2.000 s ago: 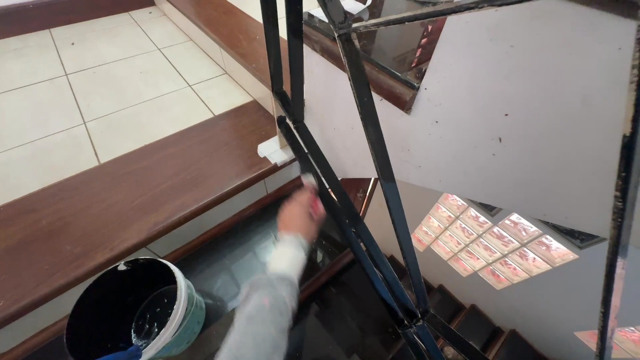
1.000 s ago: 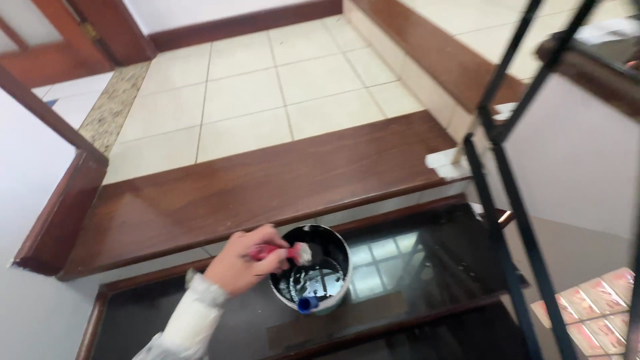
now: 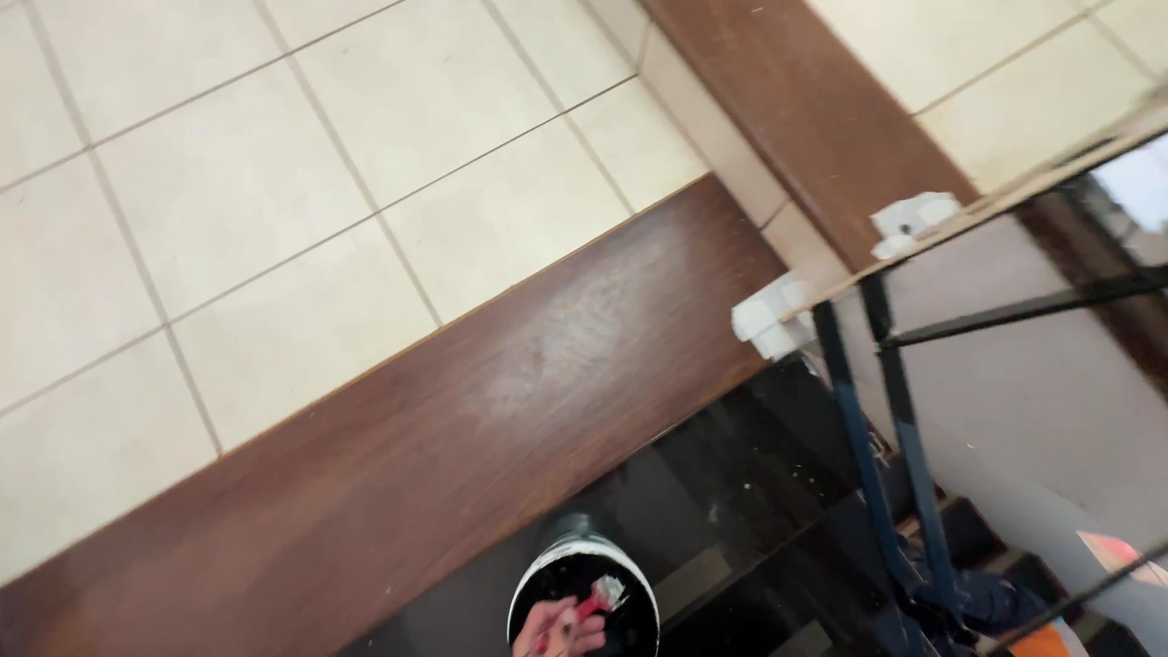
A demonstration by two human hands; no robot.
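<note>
At the bottom edge, my left hand holds a small paintbrush by its red handle, over the mouth of a paint bucket. The brush's pale bristles are smeared. The bucket has a white rim and a dark inside, and its lower part is cut off by the frame. It stands on a dark, glossy stair tread. My right hand is not in view. To the right rise the black metal bars of a stair railing, beside white coverings at the wooden step's corner.
A brown wooden step edge borders the cream tiled floor. Another wooden edge runs toward the upper left. Below the railing lie more dark stairs and blue and orange material, too unclear to name.
My left hand was at the railing two seconds ago, then at the bucket with the brush one second ago. It remains over the bucket now. The view has turned and shifted strongly.
</note>
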